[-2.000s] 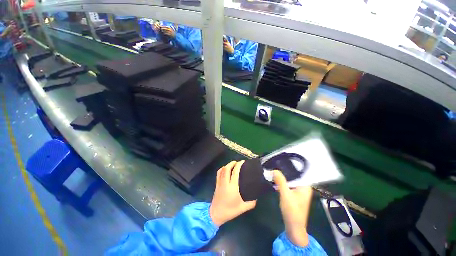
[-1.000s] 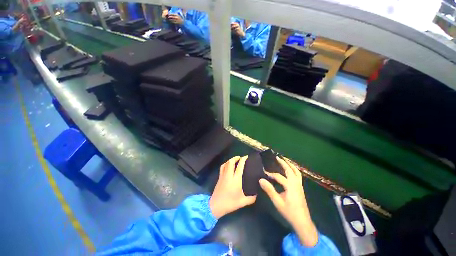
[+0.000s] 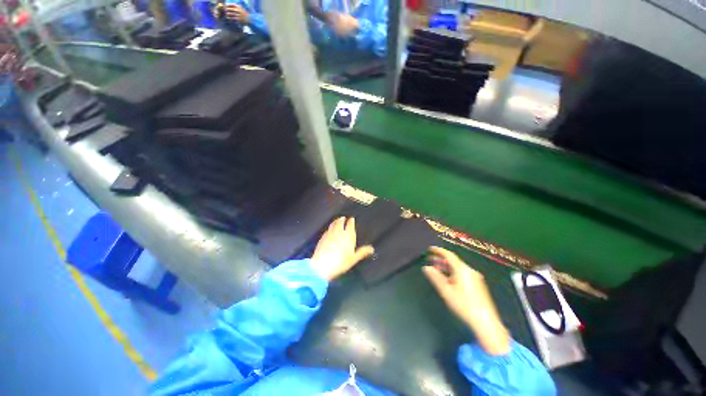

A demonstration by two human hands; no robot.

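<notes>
A flat matte black sleeve (image 3: 399,251) lies at a slant on the bench near the belt edge, touching or overlapping other dark sleeves (image 3: 364,216) at its left. My left hand (image 3: 334,251) is bare, at the left side of these sleeves, thumb and fingers apart over the dark material; whether it grips one is hidden. My right hand (image 3: 464,290) is bare with bent fingers apart, just off the sleeve's right corner, with nothing seen in it. A bagged black cable (image 3: 543,302) with white backing lies on the bench to the right of my right hand.
Tall stacks of black sleeves (image 3: 224,131) stand at left beside a metal post (image 3: 298,85). Another bagged cable (image 3: 344,116) lies on the green belt (image 3: 495,201). Dark piles and cardboard boxes (image 3: 495,42) are beyond. A blue stool (image 3: 104,247) stands below left. People in blue smocks work opposite.
The bagged cable in my right hand is gone from sight. The black sleeve between my hands now lies flatter on the bench, and my hands are farther apart. The belt's small bagged cable appears farther left.
</notes>
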